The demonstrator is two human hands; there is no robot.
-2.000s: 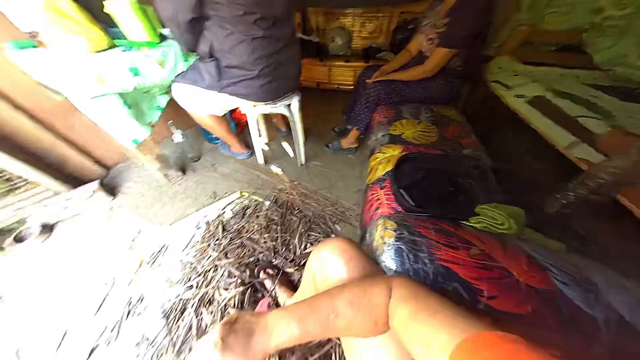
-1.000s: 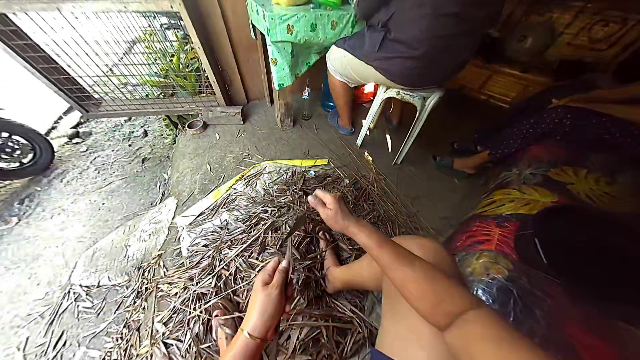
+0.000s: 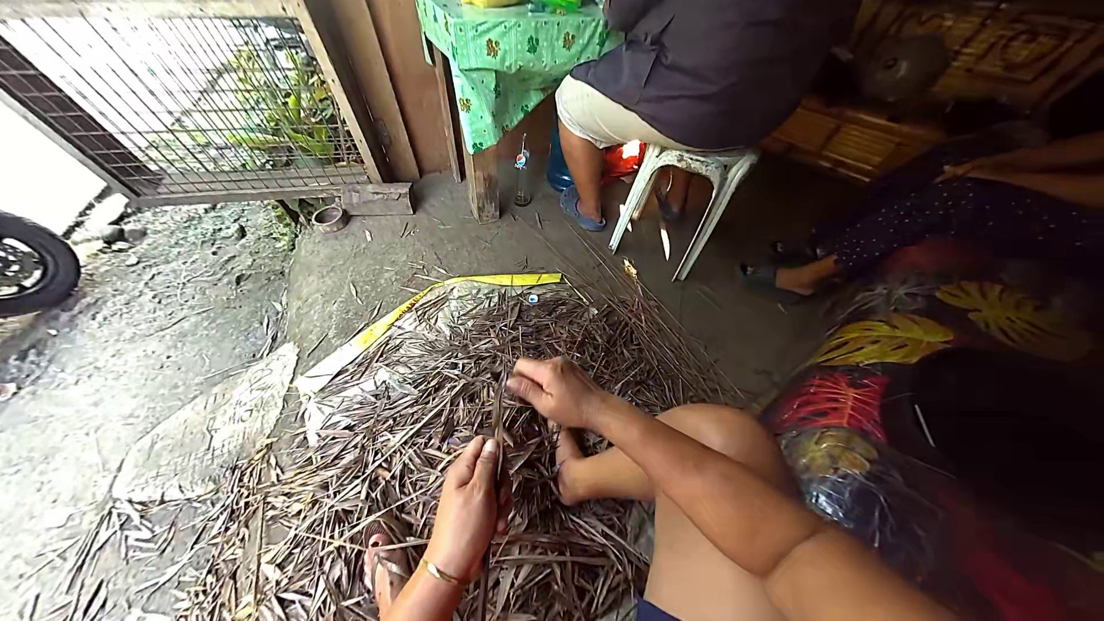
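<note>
My left hand (image 3: 470, 509), with a thin bracelet at the wrist, grips a narrow bundle of dry brown strips or stalks (image 3: 498, 414) that points up and away from me. Close above it, my right hand (image 3: 556, 392) is bent at the upper end of the bundle, fingers curled; whether it holds the strips or some small tool I cannot tell. Beneath both hands spreads a large heap of dry brown leaf strips (image 3: 345, 517), lying partly on a pale sheet with a yellow edge (image 3: 388, 319). My feet rest among the strips.
A person in a dark top sits on a white plastic stool (image 3: 724, 172) by a table with a green cloth (image 3: 509, 52). Another person sits at right, near a plastic-covered floral cushion (image 3: 828, 405). A glass bottle (image 3: 522, 177), wire gate (image 3: 250, 103) and wheel (image 3: 34, 263) stand beyond the heap.
The view has swung far round from two seconds ago. Since one second ago, my right hand has stayed just above my left, which still grips the strips.
</note>
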